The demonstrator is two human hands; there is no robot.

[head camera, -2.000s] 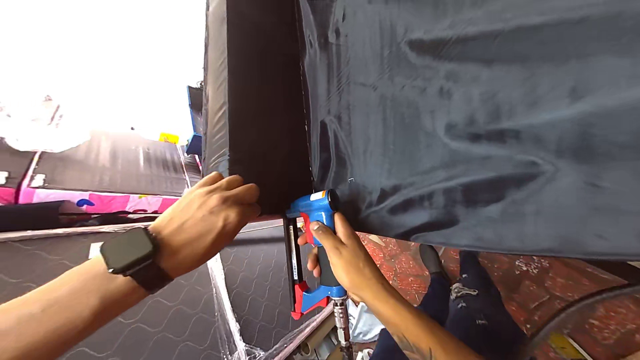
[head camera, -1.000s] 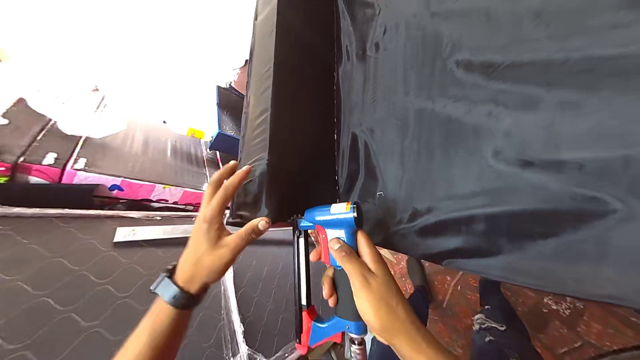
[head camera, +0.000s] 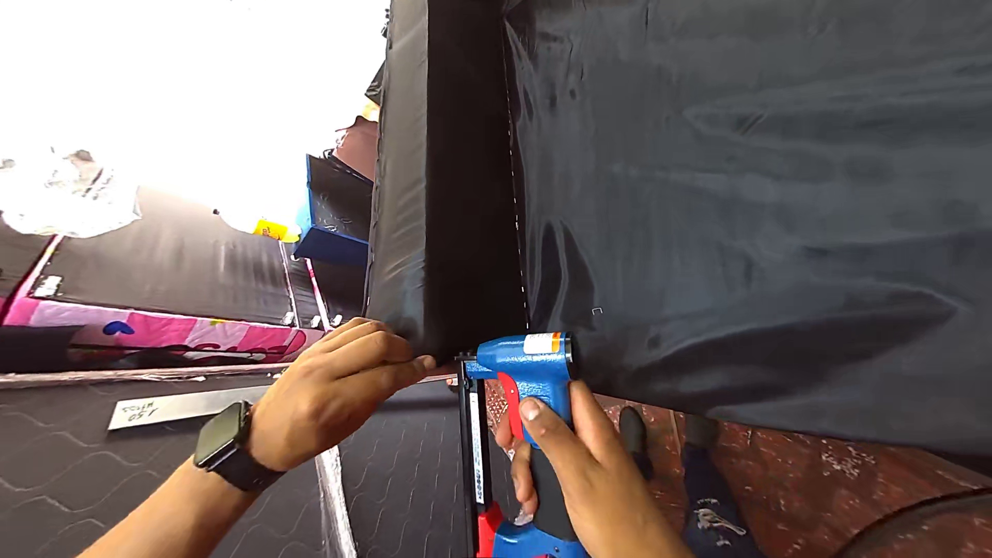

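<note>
My right hand grips the handle of a blue and red pneumatic staple gun. The gun's nose touches the lower edge of a long frame side covered in dark fabric. My left hand, with a watch on the wrist, pinches the fabric at that side's lower corner, just left of the nose. A row of staples runs along the seam between the side and a wide black fabric panel. A loose staple lies on the panel.
Quilted dark surfaces lie below left, with a pale strip bearing writing. Pink patterned fabric, a blue-edged box and clear plastic are at left. My feet stand on a reddish floor.
My left hand, spread apart from the fabric a second ago, has closed on the corner. The staple gun stays in my right hand near the lower edge.
</note>
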